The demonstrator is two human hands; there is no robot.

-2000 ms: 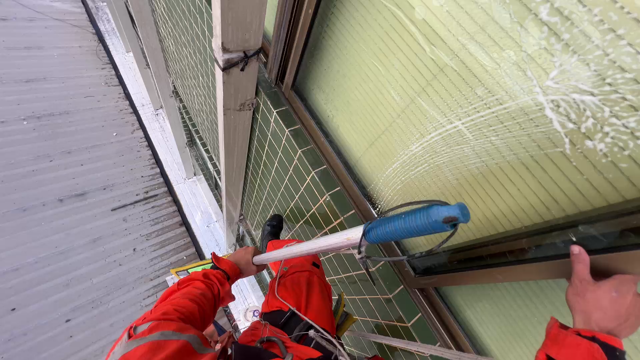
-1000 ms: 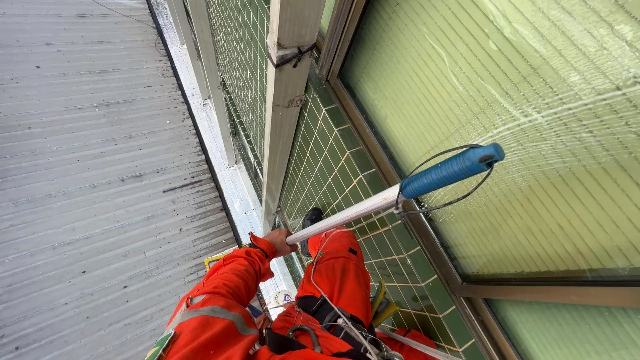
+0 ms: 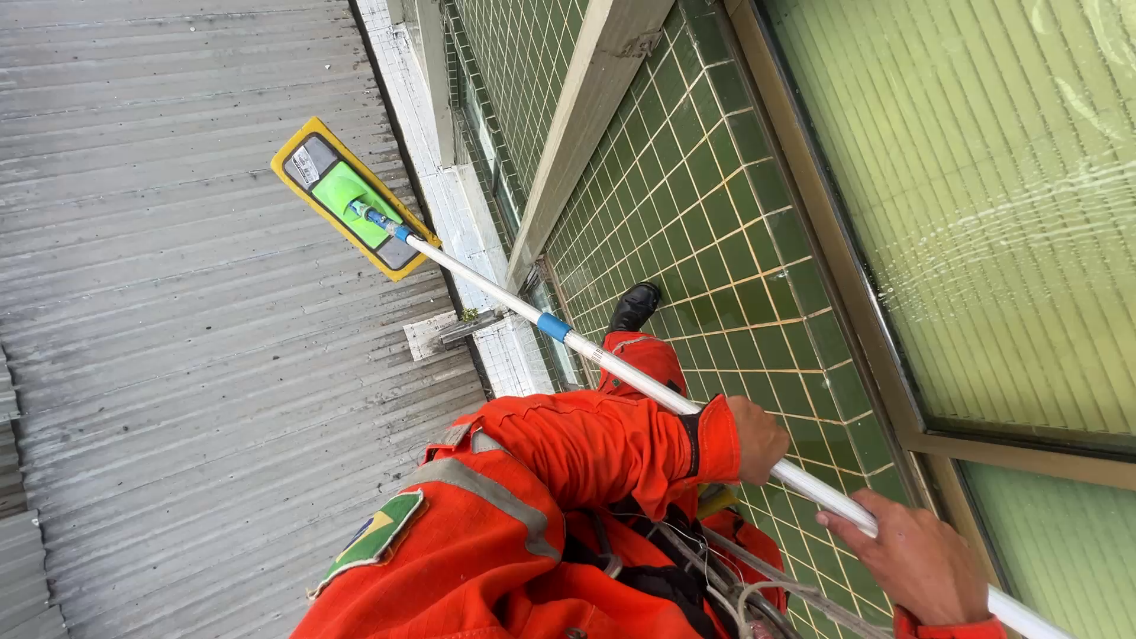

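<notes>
A long white telescopic pole (image 3: 630, 376) runs diagonally across the view, with a blue collar partway along. My left hand (image 3: 756, 439) is closed around it in front of my body. Farther toward its lower right end, my right hand (image 3: 919, 555) also grips the pole. At the far end, a flat rectangular cleaning pad head (image 3: 355, 200) with a yellow rim and green centre hangs over the roof side. The pole's handle end is out of view. To the right, a window pane (image 3: 1003, 213) carries streaks of suds.
Corrugated metal roofing (image 3: 195, 319) lies below on the left. A beige post (image 3: 595, 115) stands beside a green tiled wall (image 3: 710, 231). My black boot (image 3: 635, 306) is against the tiles. Ropes (image 3: 781, 581) hang at my waist. A brown window frame (image 3: 843, 240) borders the panes.
The pole has swung round: its blue handle was over the window, and now the pad head shows at upper left. My right hand, near the window frame two seconds ago, now grips the pole.
</notes>
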